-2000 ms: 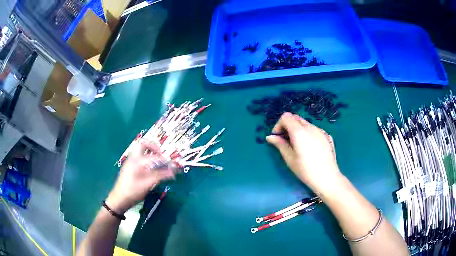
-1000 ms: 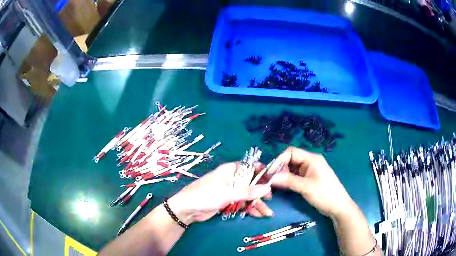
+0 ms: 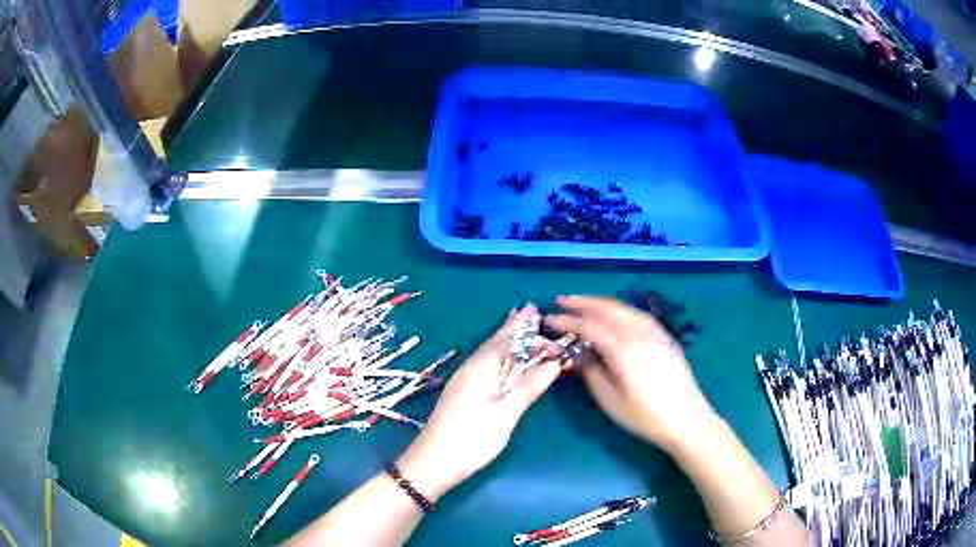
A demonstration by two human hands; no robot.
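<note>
My left hand (image 3: 484, 397) holds a bunch of short white leads (image 3: 521, 369) with their silver terminal ends up. My right hand (image 3: 624, 369) meets it at the bunch's tips, its fingertips around a dark piece, probably a black sleeve (image 3: 578, 349). The black sleeve heap (image 3: 660, 310) lies behind my right hand and is partly hidden by it. A loose pile of white and red leads (image 3: 332, 358) lies at left, with one lead (image 3: 287, 495) apart in front of it. A few sleeved leads (image 3: 583, 522) lie at the bottom centre.
A large blue tray (image 3: 599, 252) with black pieces inside stands at the back centre. A small blue tray (image 3: 835, 230) is beside it. A dense stack of long cables (image 3: 878, 427) lies at right. A metal strip (image 3: 300, 185) crosses behind. Cardboard boxes (image 3: 80, 176) stand at far left.
My left hand went from the lead pile to the centre and holds a bunch. My right hand left the sleeve heap, joined it, and now sits at the bunch's tips. The view has tilted up.
</note>
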